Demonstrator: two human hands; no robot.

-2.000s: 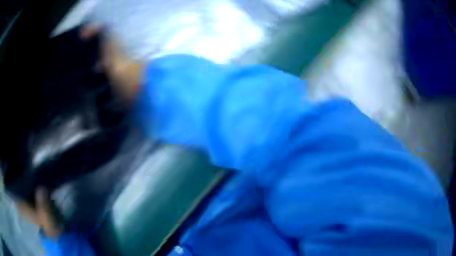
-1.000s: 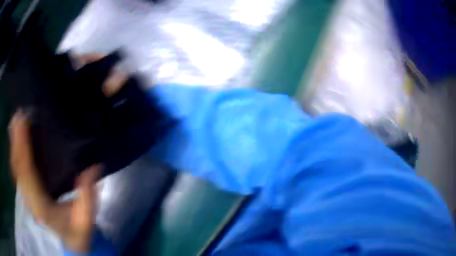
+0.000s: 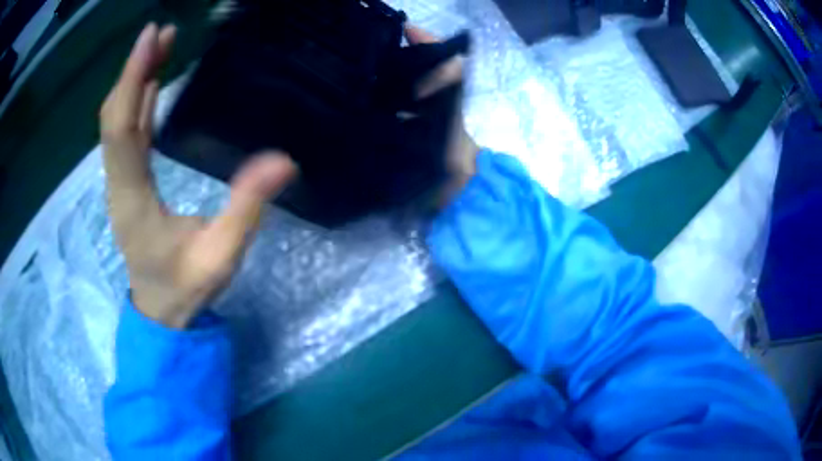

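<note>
A black plastic housing (image 3: 297,117) is held up over the bubble wrap (image 3: 333,288) at upper centre. It is dark and its inner details are hard to make out. My right hand (image 3: 460,153) grips its right side, partly hidden behind a black edge, with some fingers showing through. My left hand (image 3: 185,225) is at its lower left with fingers spread. The left thumb overlaps the housing's lower edge, and the fingers stand clear of its left side. Whether the thumb touches is not certain.
The bench (image 3: 379,387) has a green top. Matt black flat parts with arms (image 3: 685,63) lie on bubble wrap at the upper right. A whitish plastic bag or liner (image 3: 721,239) bulges beside the bench's right edge, next to a deep blue surface (image 3: 798,225). Clear plastic (image 3: 54,297) covers the left side.
The housing and both hands now appear further right in the picture. My left hand has opened from the housing's lower left. The black flat parts at upper right have come into view.
</note>
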